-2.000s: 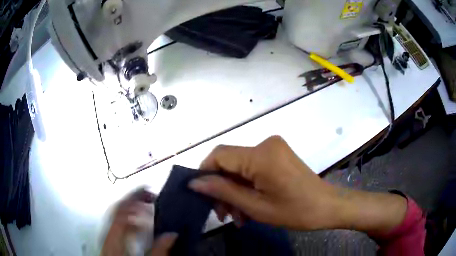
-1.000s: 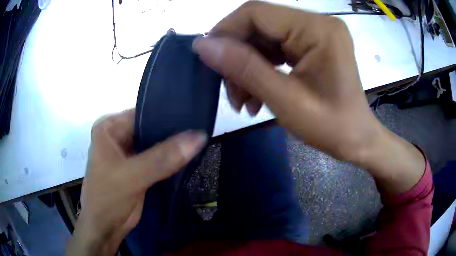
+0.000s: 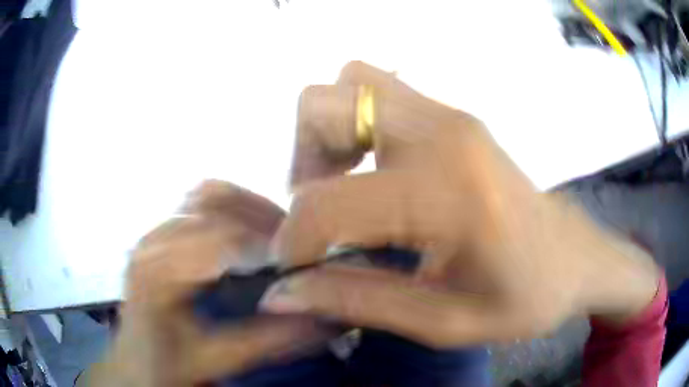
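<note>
The dark denim strip is held between both hands over my lap, seen mostly edge-on and largely covered by the fingers. My left hand is blurred and grips the strip from the left. My right hand, with a gold ring on one finger, pinches the strip between thumb and fingers, right beside the left fingertips. The stitch line on the strip cannot be made out.
The overexposed white table lies beyond the hands. A dark bundle of strips is at its left. A yellow-handled tool and black cables are at the upper right. The sewing head is out of view.
The strip has turned from face-on to nearly edge-on. My right hand has moved down and closed on it beside the left. The view has tilted down from the machine.
</note>
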